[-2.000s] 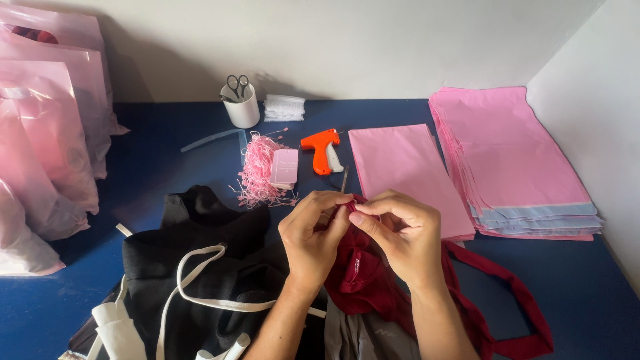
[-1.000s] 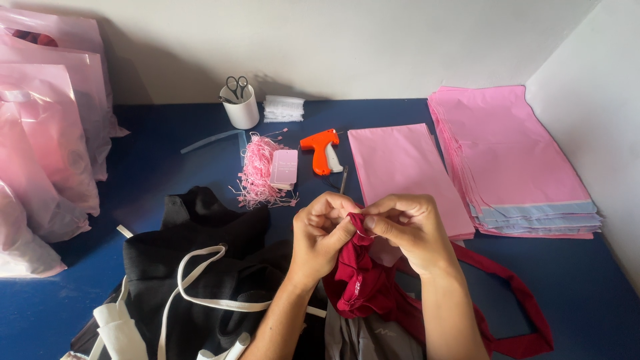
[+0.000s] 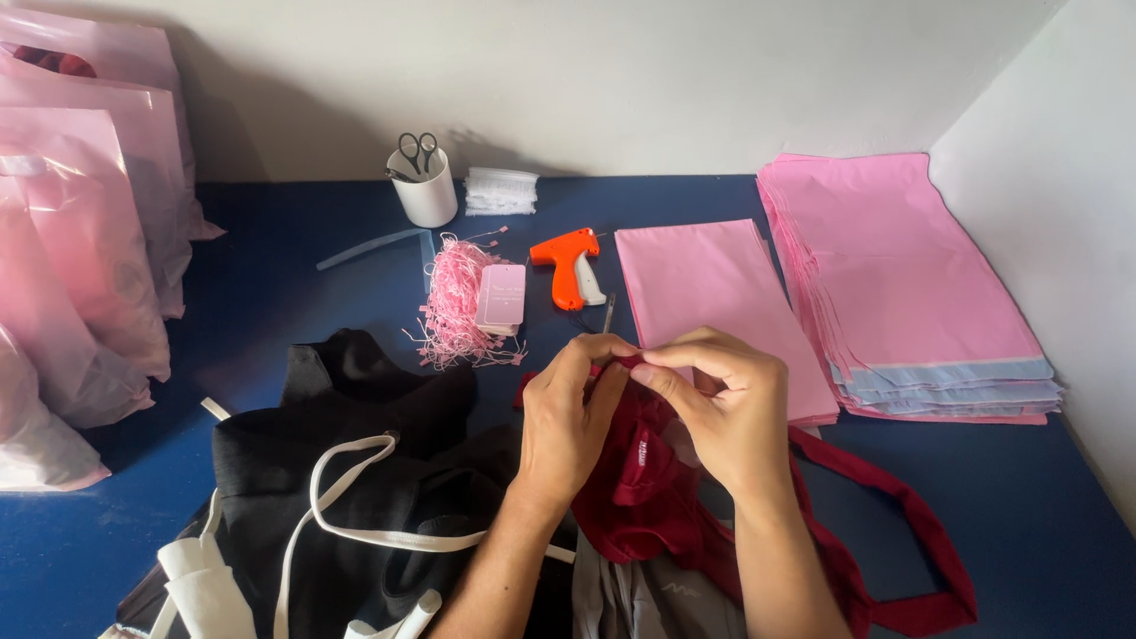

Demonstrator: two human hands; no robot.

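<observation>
My left hand (image 3: 572, 417) and my right hand (image 3: 732, 408) pinch the upper edge of a dark red garment (image 3: 621, 515) between thumbs and fingertips, close together. The garment bears small white print and hangs below my hands over a grey cloth (image 3: 661, 595). Its long red strap (image 3: 923, 524) loops out to the right. Beside my left forearm lies a black garment (image 3: 311, 461) with a white drawstring (image 3: 355, 530). Just beyond my hands are an orange and white tagging gun (image 3: 565, 266), a stack of pink tags (image 3: 501, 297) and a heap of pink tag strings (image 3: 457, 297).
Filled pink plastic bags (image 3: 71, 248) stand at the left. Toward the wall are a white cup (image 3: 426, 191) with scissors (image 3: 417, 155) and a bundle of white fasteners (image 3: 500, 191). Flat pink bags lie in a smaller stack (image 3: 710, 293) and a larger stack (image 3: 896, 266) at the right.
Both hands keep hold of the red garment. Their fingers have shifted slightly along its edge. The tools and bags lie as before.
</observation>
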